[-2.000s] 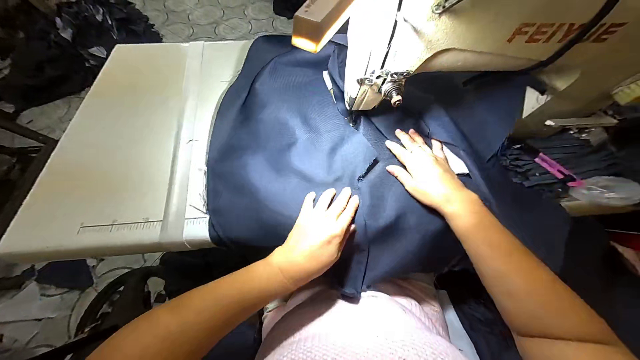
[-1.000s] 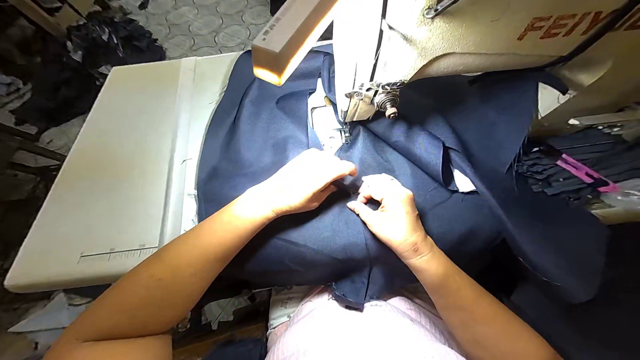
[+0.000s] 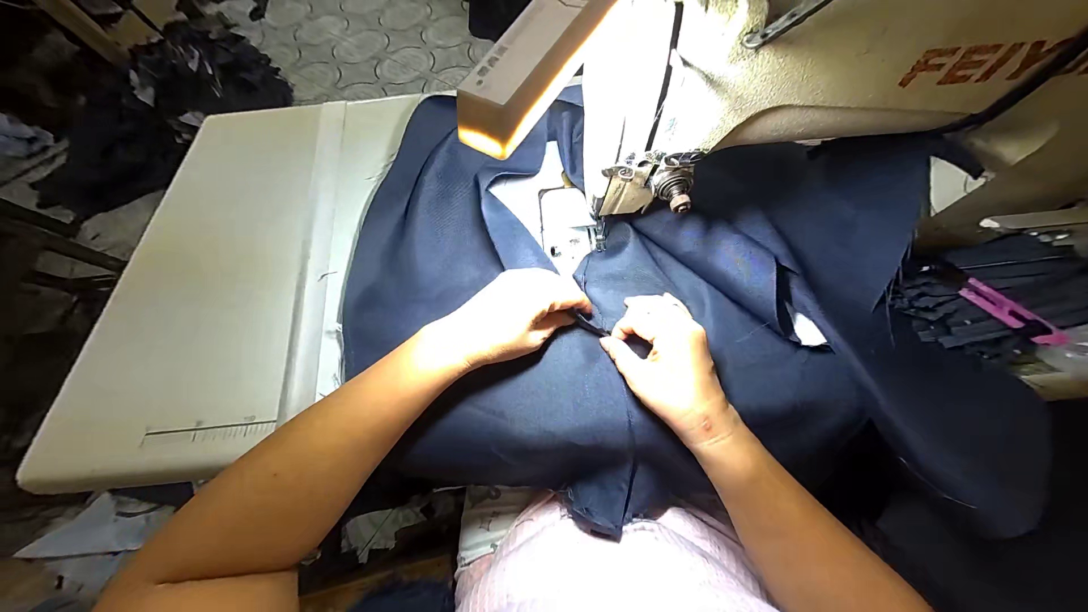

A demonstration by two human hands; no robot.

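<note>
Navy blue fabric lies spread over the bed of a Feiyue sewing machine and hangs over the front edge. Just in front of the presser foot, my left hand pinches a fold of the fabric between thumb and fingers. Close on its right, my right hand pinches the same dark fold by thumb and index finger. The metal needle plate shows through a gap in the cloth, left of the foot. Whether the needle is in the cloth I cannot tell.
A lit lamp hangs left of the machine head. The pale table with a printed ruler scale extends left. Dark cloth strips and a pink-handled tool lie at the right. Dark scraps are heaped at the upper left.
Two seconds ago both hands lay flat on the fabric; now they are close together, pinching a fold. The fabric has parted left of the foot, baring the needle plate.
</note>
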